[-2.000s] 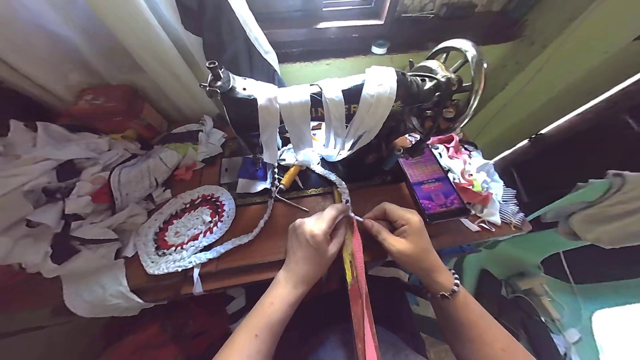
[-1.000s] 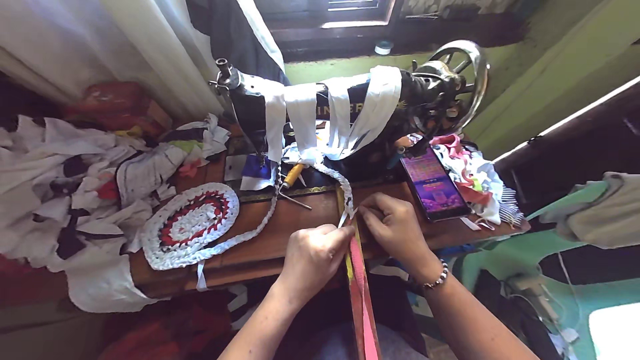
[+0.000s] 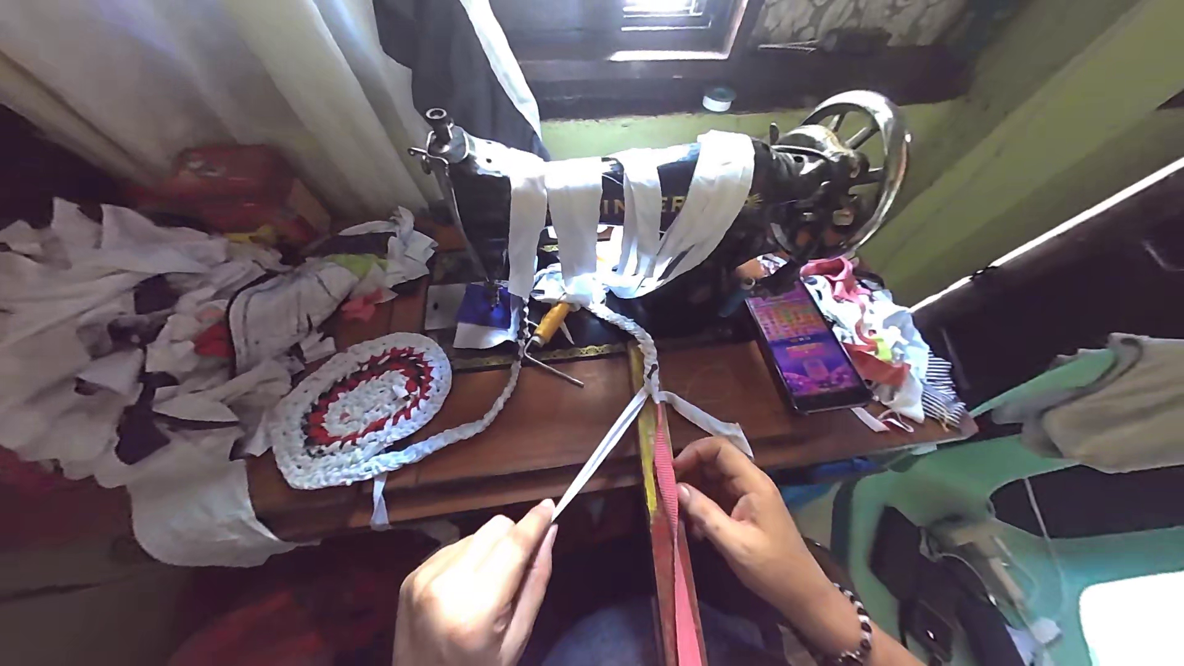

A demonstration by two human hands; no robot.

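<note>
My left hand (image 3: 481, 583) pinches a white fabric strip (image 3: 597, 464) and holds it taut from the lower end of a fabric braid (image 3: 632, 330). Beside the pink fabric strip (image 3: 667, 467) is my right hand (image 3: 740, 513), its thumb and index fingertips close to the strip; whether they grip it is unclear. Another white strip (image 3: 708, 423) lies to the right of the braid's end. The braid runs up to the sewing machine (image 3: 680, 190), over whose arm white strips hang. An oval mat of red and white braided fabric (image 3: 363, 407) lies left on the wooden table (image 3: 573, 435).
Fabric scraps (image 3: 185, 324) are heaped at the left, near a red box (image 3: 245, 190). A smartphone (image 3: 805, 351) lies at the right beside more scraps (image 3: 883, 342). Scissors (image 3: 552, 326) with a yellow handle lie by the machine. A green plastic chair (image 3: 1091, 499) stands lower right.
My left hand has moved down and left from the braid's end, drawing the white strip taut. My right hand has moved down from the braid toward the pink strip.
</note>
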